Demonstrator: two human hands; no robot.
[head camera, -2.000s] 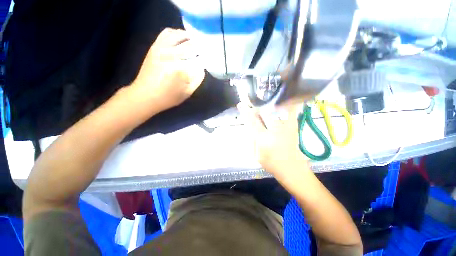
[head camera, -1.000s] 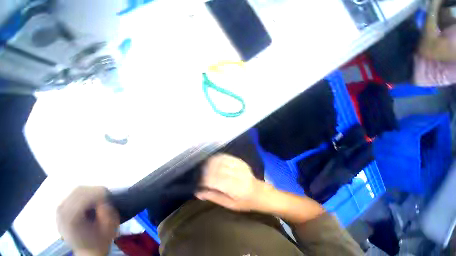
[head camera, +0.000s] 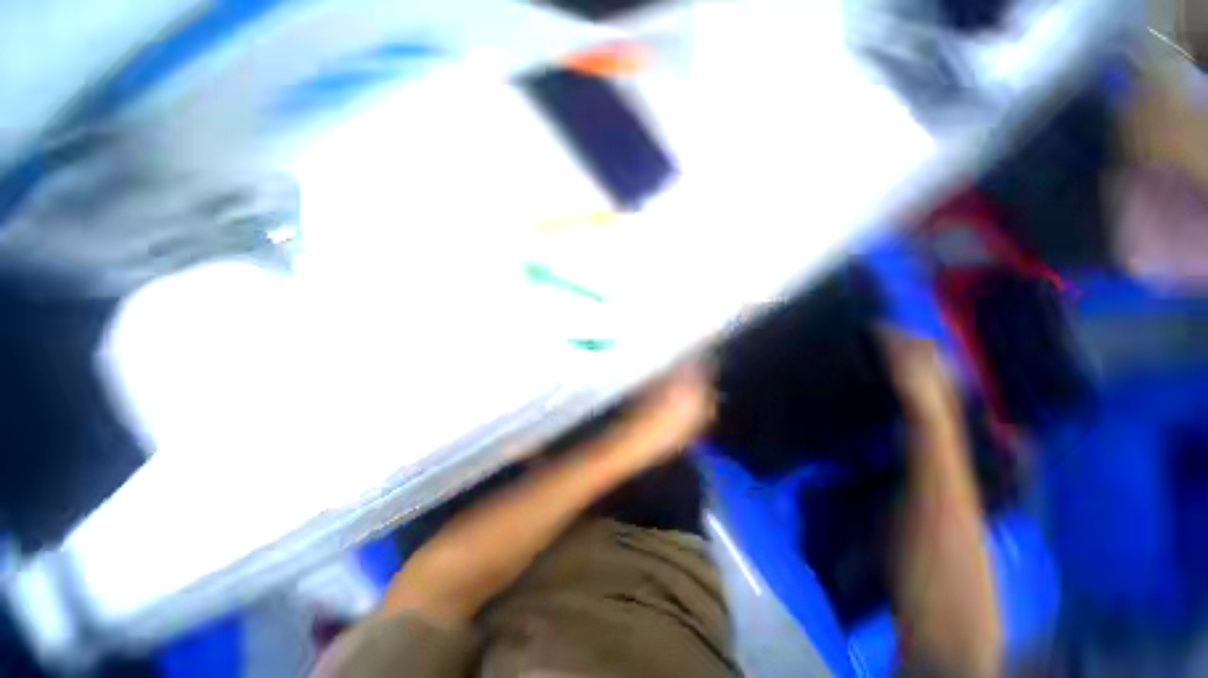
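The view is blurred. A black cloth bundle lies at the blue crate beside the table. My left hand is at the bundle's left edge, close under the table edge. My right hand is at its right edge. Both hands touch or overlap the cloth; the fingers are too blurred to show a grip. The scissors lie on the white table, their green handle and yellow handle washed out by glare.
A dark phone lies on the white table, with an orange thing behind it. The blurred machine is at upper left. A red crate and more blue crates stand at right. Another person's arm shows at the right edge.
The view has swung right from the machine. My hands have left the dark piece they held over my lap and moved right to the black bundle in the crate.
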